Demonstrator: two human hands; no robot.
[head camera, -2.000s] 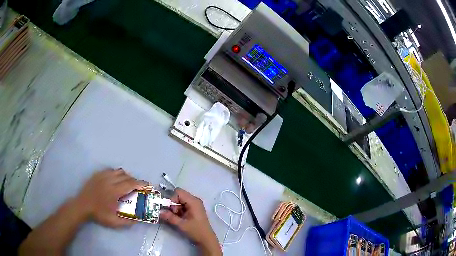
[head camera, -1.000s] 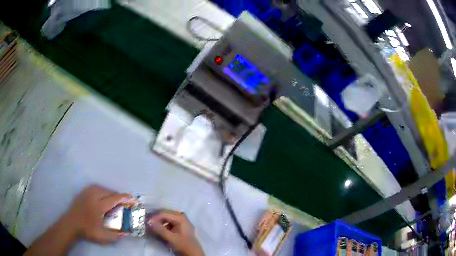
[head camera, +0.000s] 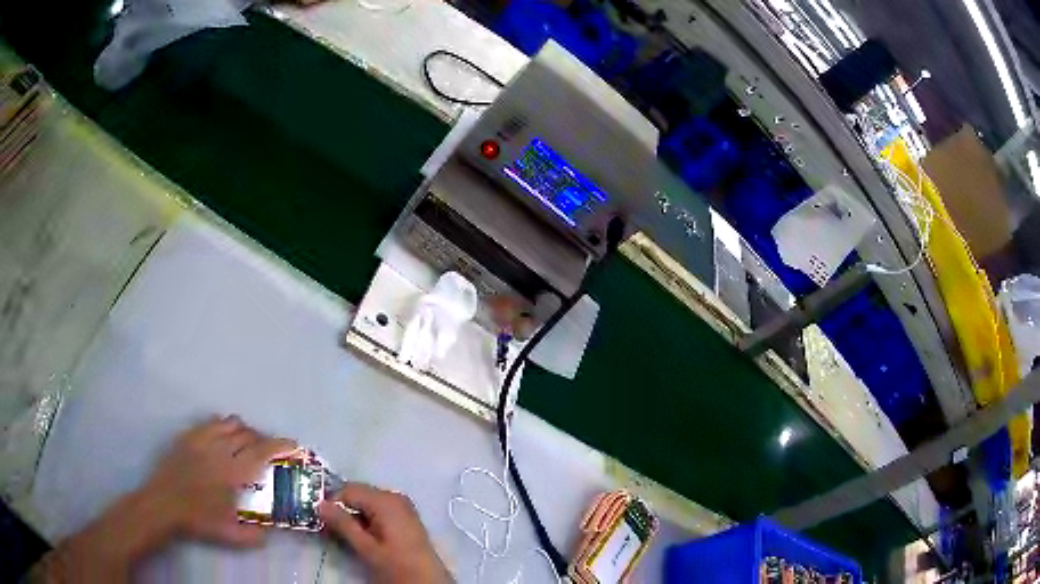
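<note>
My left hand (head camera: 213, 480) holds an open power bank unit (head camera: 287, 493) low over the white mat. A silvery battery, a dark module and a green circuit board show in its pink-gold shell. My right hand (head camera: 382, 530) is at the board end of the unit, with its thumb and fingers together; a small pale thing, perhaps a plug, is at the fingertips, too blurred to name. A thin white cord (head camera: 484, 509) lies looped on the mat to the right, beside a thick black test lead (head camera: 508, 456).
A grey battery tester (head camera: 552, 180) with a lit blue screen stands behind, with a white cloth (head camera: 437, 322) on the white fixture plate. Stacked units (head camera: 616, 541) and a blue bin (head camera: 718, 558) are at lower right. More stacked units (head camera: 17, 123) are at far left. A green conveyor (head camera: 285, 160) runs behind.
The view has shifted, so the tester and stack appear further left. The white plug seen between the unit and my right hand no longer shows clearly. My left hand still holds the unit.
</note>
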